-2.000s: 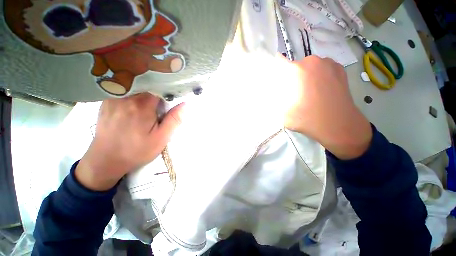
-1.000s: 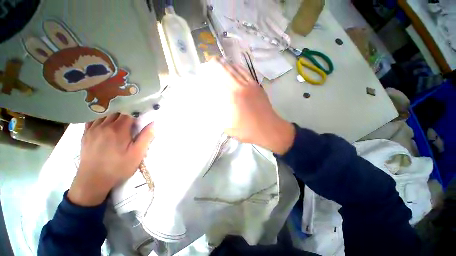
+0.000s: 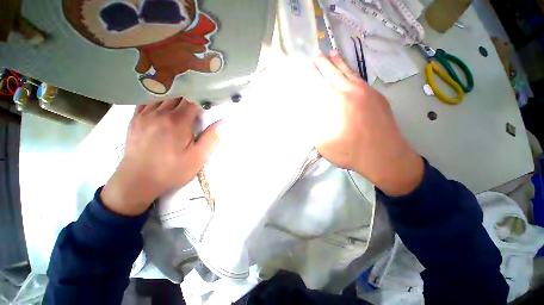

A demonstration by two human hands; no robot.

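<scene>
A white garment (image 3: 238, 196) with brown stitched seams lies under both hands and drapes over the front edge. My left hand (image 3: 164, 143) lies on its left part, below the machine head (image 3: 244, 36) with its cartoon sticker. My right hand (image 3: 364, 125) lies on its right part, fingers stretched forward beside the lamp (image 3: 296, 24). Both hands look flat, palms down, pressing on the cloth; whether they pinch it does not show. Strong glare between the hands hides the needle and the cloth there.
Right of the bed are dark tweezers (image 3: 359, 58), a tape measure (image 3: 382, 16) on pale cloth (image 3: 396, 67), scissors (image 3: 444, 74) with green and yellow handles and a brown-gold cone (image 3: 444, 15). White garments (image 3: 513, 238) lie at lower right. Metal cylinders (image 3: 71, 106) are at left.
The view has swung left and back since one second ago, so things stand further right. Compared with two seconds ago, my right hand's fingers are stretched further forward. Both hands remain on the garment.
</scene>
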